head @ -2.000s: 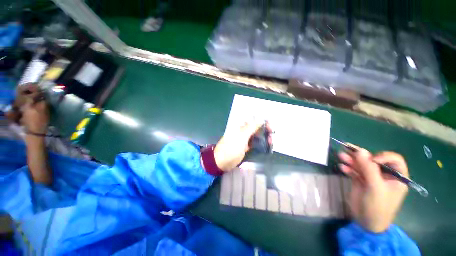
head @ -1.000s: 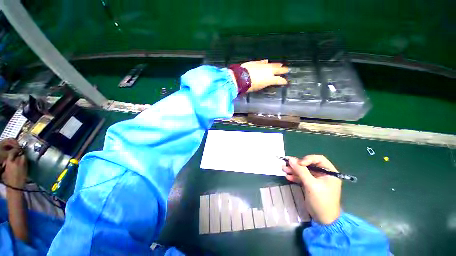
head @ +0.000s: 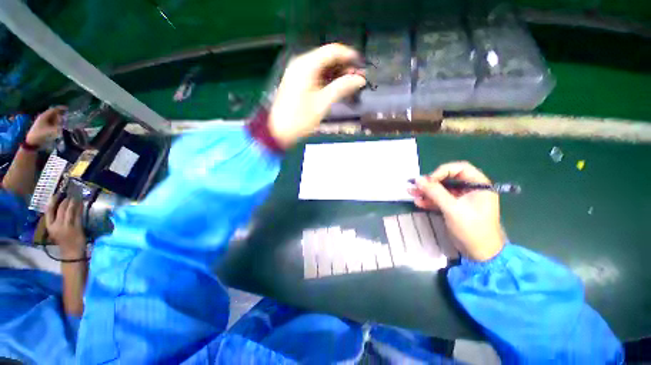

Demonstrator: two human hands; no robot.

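My left hand [head: 312,91] is raised at the near left edge of the clear divided tray [head: 442,89]. Its fingers are curled around a small dark piece [head: 362,77], blurred, probably a circuit board. My right hand [head: 467,207] holds a thin black pen-like tool [head: 477,186] over the right edge of the white sheet [head: 359,170]; the tool's tip is hard to make out. Below the sheet lies a row of grey-beige adhesive strips [head: 342,251], with shorter strips near the middle. My right hand and sleeve hide the row's right end.
A brown block [head: 402,121] sits at the ledge before the tray. A small clear piece [head: 556,154] and a yellow bit [head: 580,165] lie on the green mat [head: 542,221] at right. A neighbour's hands and a black box [head: 135,162] are at left, beyond my sleeve.
My left hand has drawn back from over the tray towards me and to the left, its fingers now curled round a small dark piece. My right hand still holds the tool by the sheet.
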